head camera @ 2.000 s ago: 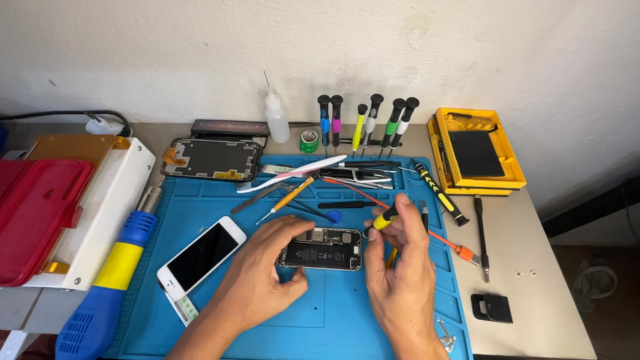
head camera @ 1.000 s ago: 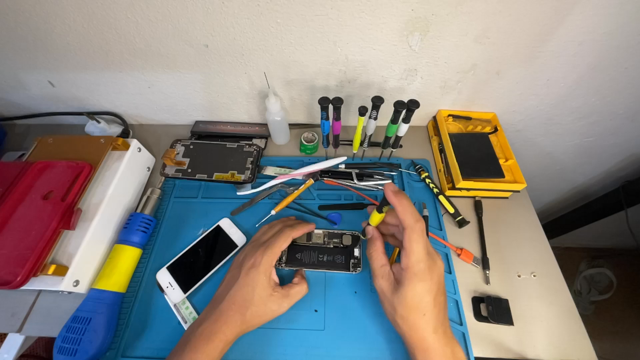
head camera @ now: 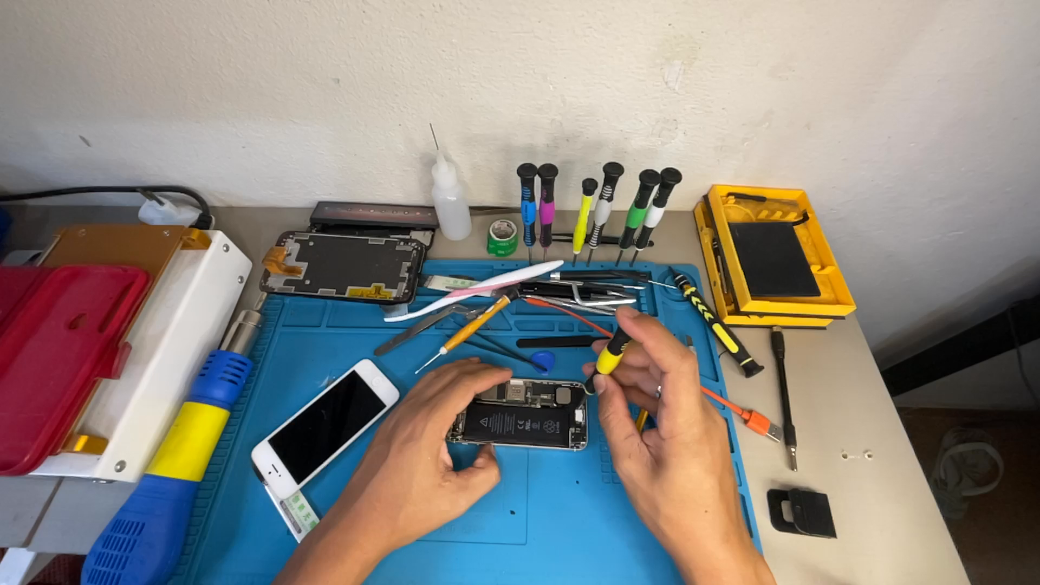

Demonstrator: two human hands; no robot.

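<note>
An opened smartphone (head camera: 524, 418), its black battery and boards exposed, lies on the blue silicone repair mat (head camera: 479, 508). My left hand (head camera: 414, 455) grips its left end, fingers along the far edge and thumb at the near edge. At the phone's right end, my right hand (head camera: 670, 422) holds a small yellow-and-black tool (head camera: 611, 353) between thumb and fingers, tilted, with its lower end beside the phone's upper right corner; its tip is hard to make out. A white smartphone (head camera: 325, 429) lies face up to the left. Behind are an orange-handled pick (head camera: 467, 331) and a blue opening pick (head camera: 543, 361).
Several screwdrivers (head camera: 601, 211) stand behind the mat, beside a needle bottle (head camera: 451, 203) and a green tape roll (head camera: 502, 237). A yellow toolbox (head camera: 837, 301) and an orange USB cable (head camera: 756, 421) are at right. A blue-and-yellow heat gun (head camera: 187, 439) lies left, near a white machine (head camera: 187, 325).
My right hand has shifted its fingers on the yellow-and-black tool, and the tool's lower end now sits closer to the phone's right end. My left hand keeps its hold.
</note>
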